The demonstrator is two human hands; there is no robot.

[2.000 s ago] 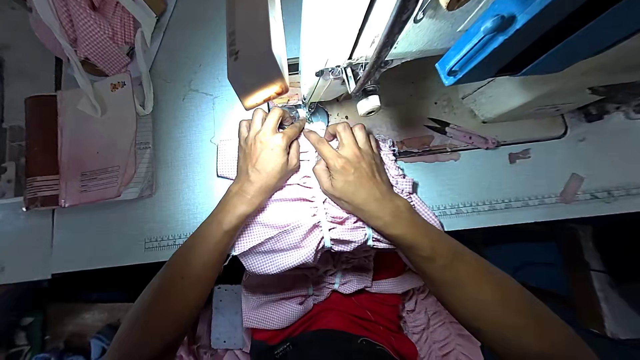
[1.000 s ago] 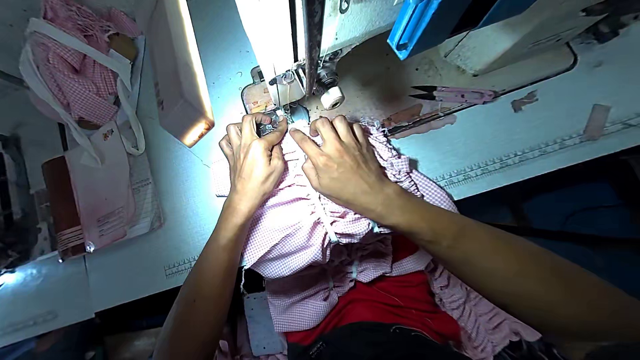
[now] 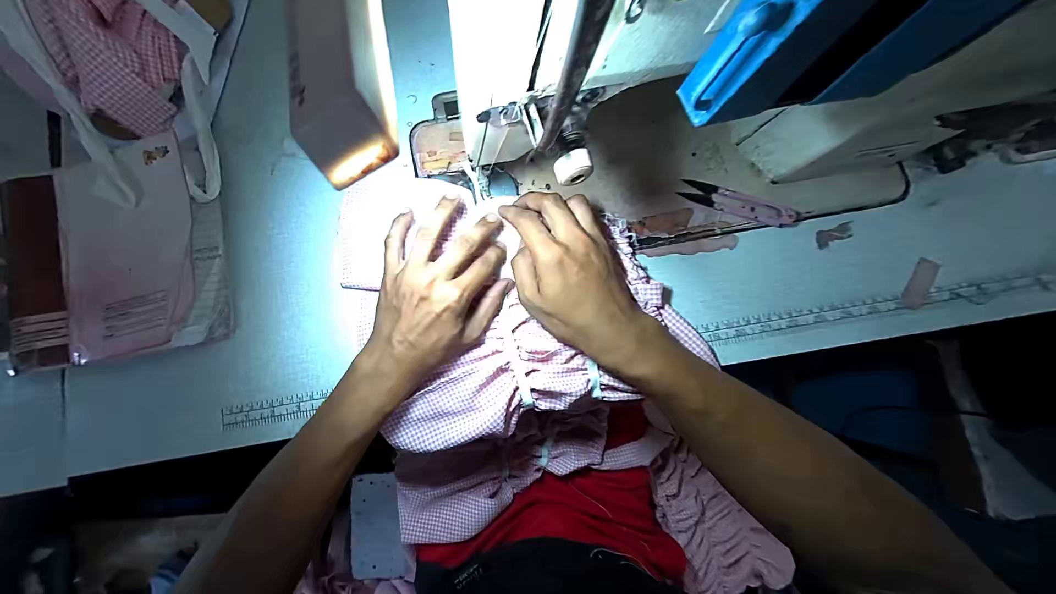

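Observation:
A gathered pink-and-white checked fabric (image 3: pixel 462 396) lies under the sewing machine's needle area (image 3: pixel 478 177) and hangs over the table edge onto my lap. Flat on the cloth, just left of and below the needle, rests my left hand (image 3: pixel 437 289) with its fingers spread. Bent fingers of my right hand (image 3: pixel 569 272) pinch the cloth to the right of it, close below the presser foot. Light strips run down the gathers. The fingertips of the right hand partly hide what they grip.
Pink-handled thread snips (image 3: pixel 755 206) lie on the machine bed at right. A tape measure (image 3: pixel 825 318) runs along the table's front edge. A lamp (image 3: pixel 346 99) hangs at upper left, a blue object (image 3: pixel 742 49) at upper right. Checked cloth (image 3: pixel 124 66) and a pink folder (image 3: pixel 124 256) sit left.
My left hand has opened out from bent fingers near the needle to spread fingers on the cloth. The right hand stays near the needle. The view has shifted.

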